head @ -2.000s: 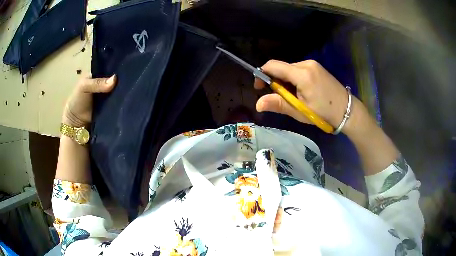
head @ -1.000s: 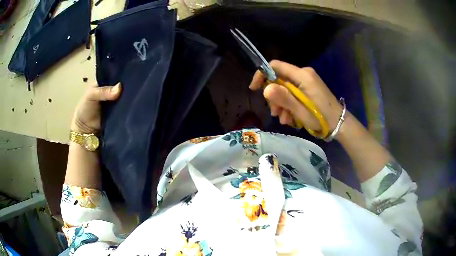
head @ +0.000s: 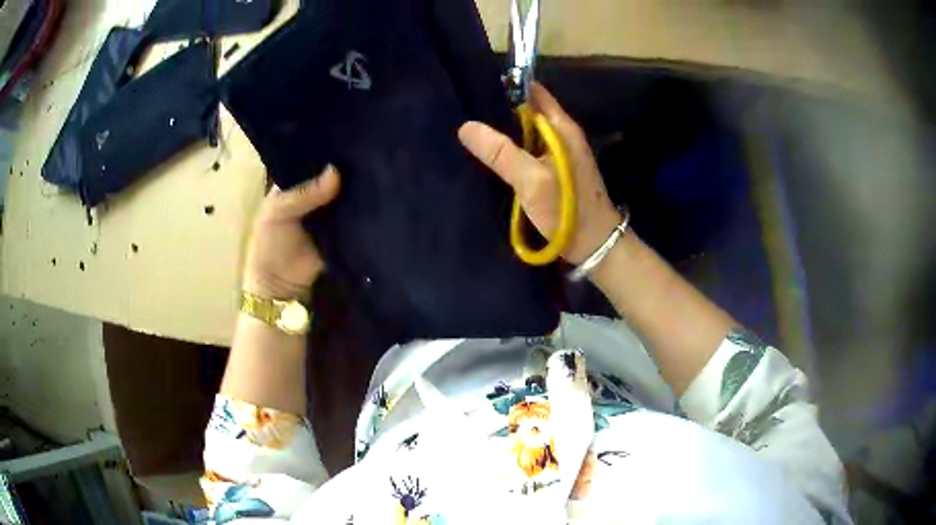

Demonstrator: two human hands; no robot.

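Observation:
A stack of black fabric pouches [head: 411, 195] with a grey looped logo near the top lies between my hands, over my lap and the table edge. My left hand [head: 293, 236] grips its left edge, thumb on top. My right hand [head: 549, 174] holds yellow-handled scissors [head: 522, 87], blades pointing up and away from me. My right thumb lies over the right side of the stack. The fingers beneath the stack are hidden.
Several black pouches [head: 149, 133] lie at the upper left on the tan cardboard table [head: 154, 267], with small dark bits scattered nearby. A dark open space is to the right. A pale metal frame [head: 62, 456] stands at the lower left.
The stack has moved right and turned, its broad face now flatter towards me. My right hand has moved left to its edge, and the scissors have swung upright. My left hand has moved right.

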